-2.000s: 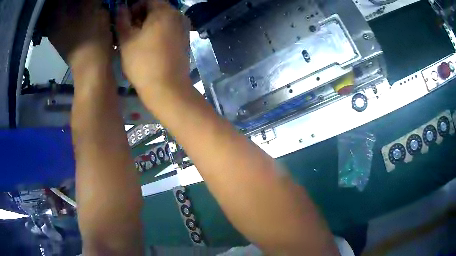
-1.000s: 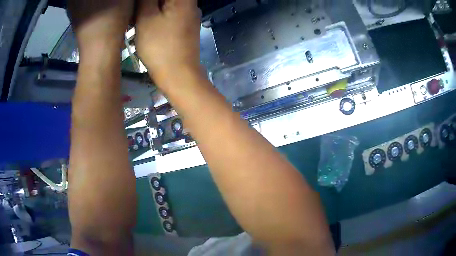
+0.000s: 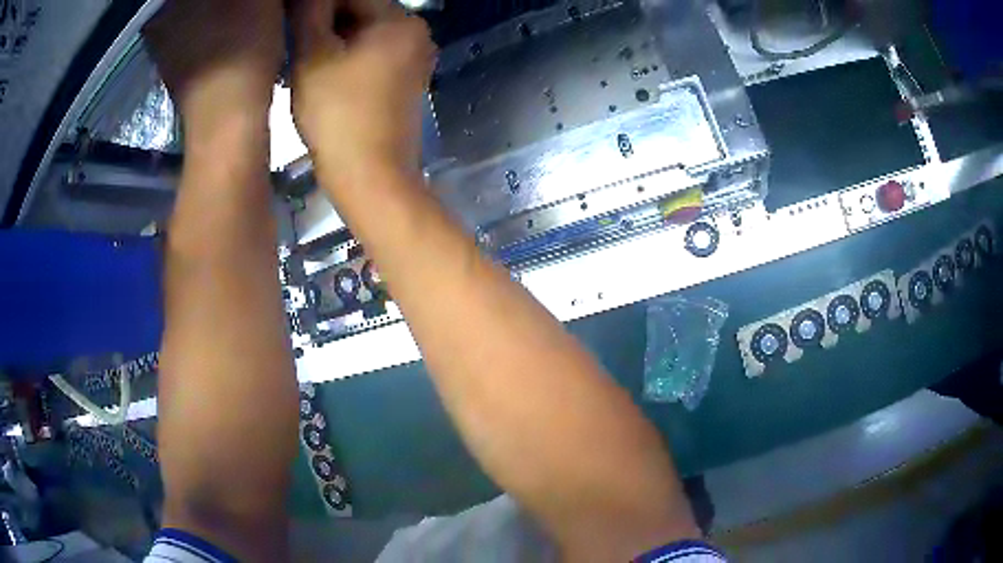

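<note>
My left hand (image 3: 226,39) is at the top edge, partly cut off and in shadow. My right hand (image 3: 363,83) is close beside it on the right, bent at the wrist, with its fingers curled near the top edge. What the hands hold, if anything, is hidden by the hands and the picture's edge. Both bare forearms reach up from the bottom edge and hide part of the machine behind them.
Right of my hands is a silver fixture plate (image 3: 572,165), with a red-yellow knob (image 3: 682,207). A white rail (image 3: 616,283) bears a round part (image 3: 701,238) and a red button (image 3: 891,197). A clear bag (image 3: 682,350) and panels of round parts (image 3: 819,321) lie on the green bench.
The view has shifted, so the plate, bag and panels sit further left. My hands stay raised together at the top edge; the right hand's knuckles show more than one second ago.
</note>
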